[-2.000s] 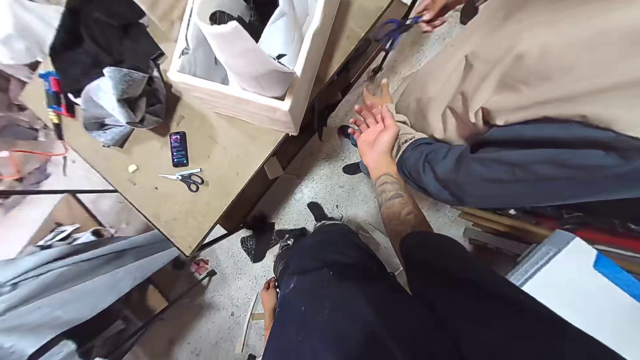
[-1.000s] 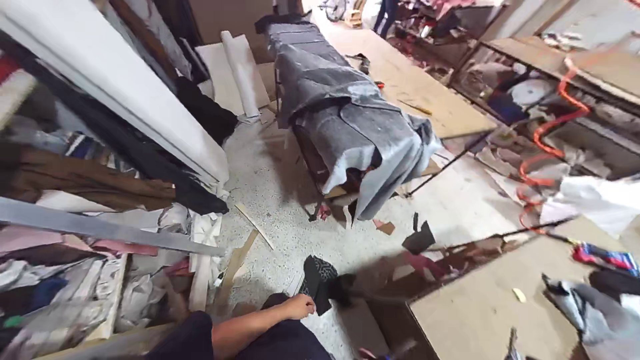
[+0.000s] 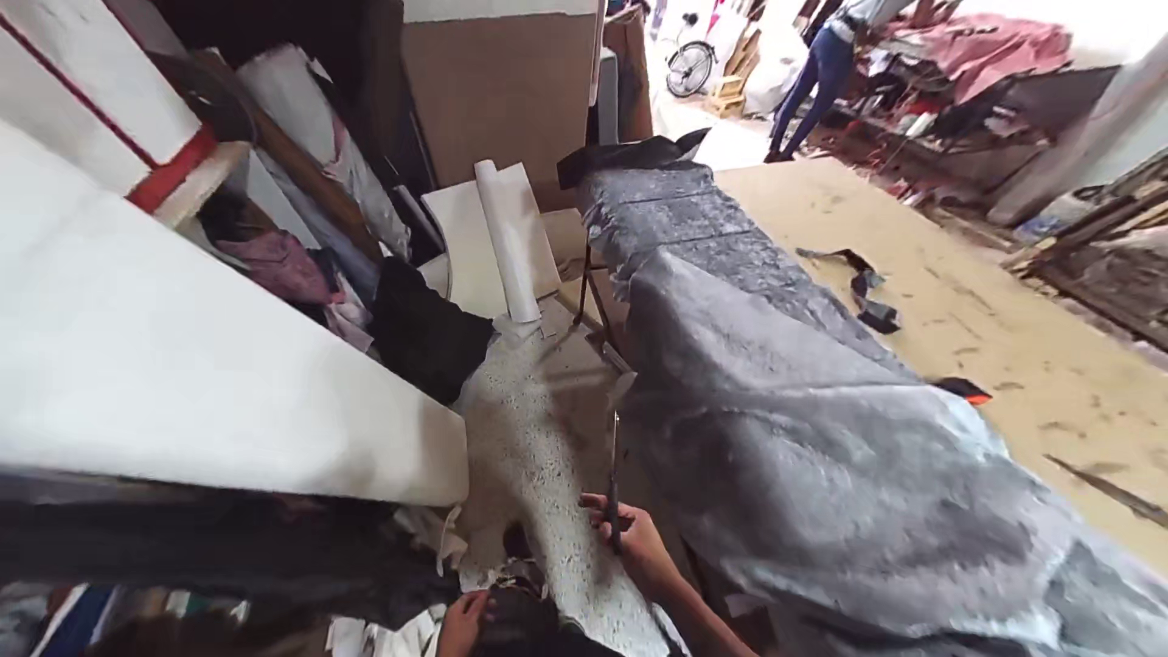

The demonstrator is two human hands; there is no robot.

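My right hand (image 3: pixel 639 543), low in the middle of the view, holds a slim bladed tool (image 3: pixel 614 484), apparently scissors with dark handles, its metal blade upward. To its right, grey upholstery fabric (image 3: pixel 803 456) drapes over the long table (image 3: pixel 1049 365) and hangs down its near side. A seam or fold line crosses the fabric. At the bottom edge, my left hand (image 3: pixel 464 625) is beside my dark clothing; its fingers are partly hidden, and whether it holds anything cannot be told.
A large white panel (image 3: pixel 228 365) juts in from the left. Ahead, a white roll (image 3: pixel 509 246) leans by boards, near black cloth (image 3: pixel 424 328) on the speckled floor (image 3: pixel 538 438). Fabric scraps (image 3: pixel 862 292) lie on the table. A person (image 3: pixel 826 73) stands far behind it.
The view has swung from the small table with scissors on it to the long fabric-covered table. My right hand, empty two seconds ago, now holds a slim bladed tool.
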